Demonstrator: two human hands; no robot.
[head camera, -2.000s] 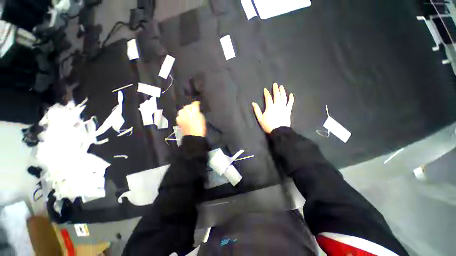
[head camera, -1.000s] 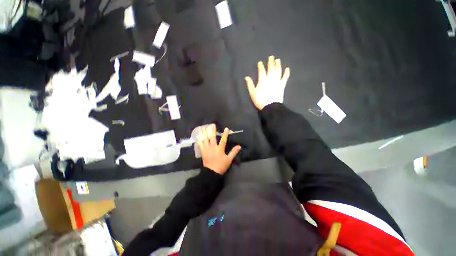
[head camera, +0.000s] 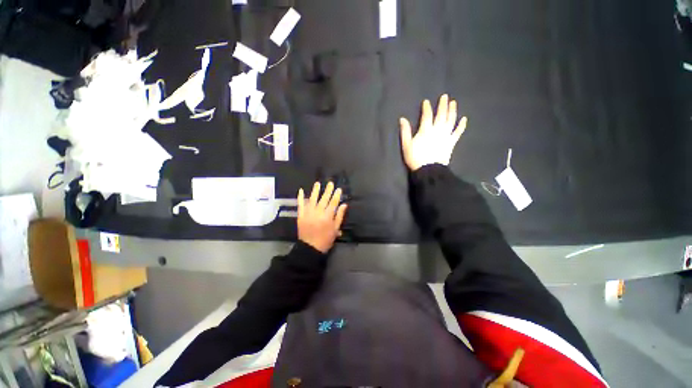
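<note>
A broad black material layer (head camera: 531, 98) covers the table in front of me. My left hand (head camera: 321, 216) lies on it near the front edge, fingers spread, just right of a white cut piece (head camera: 231, 203). My right hand (head camera: 432, 136) lies flat on the black material further right and further from me, fingers apart, with nothing in it. A paper label (head camera: 514, 189) lies to the right of it. Another label (head camera: 281, 142) lies above and left of my left hand. What is under my palms is hidden.
A crumpled heap of white scraps (head camera: 114, 125) lies at the left, with loose scraps (head camera: 196, 83) beside it. More white labels (head camera: 285, 26) lie further back. The grey table edge (head camera: 372, 258) runs close to my body. A cardboard box (head camera: 53, 261) stands at lower left.
My left hand has moved down to the front edge and spread its fingers. The small white pieces near it no longer show. My right hand stays flat on the material. The camera view has shifted.
</note>
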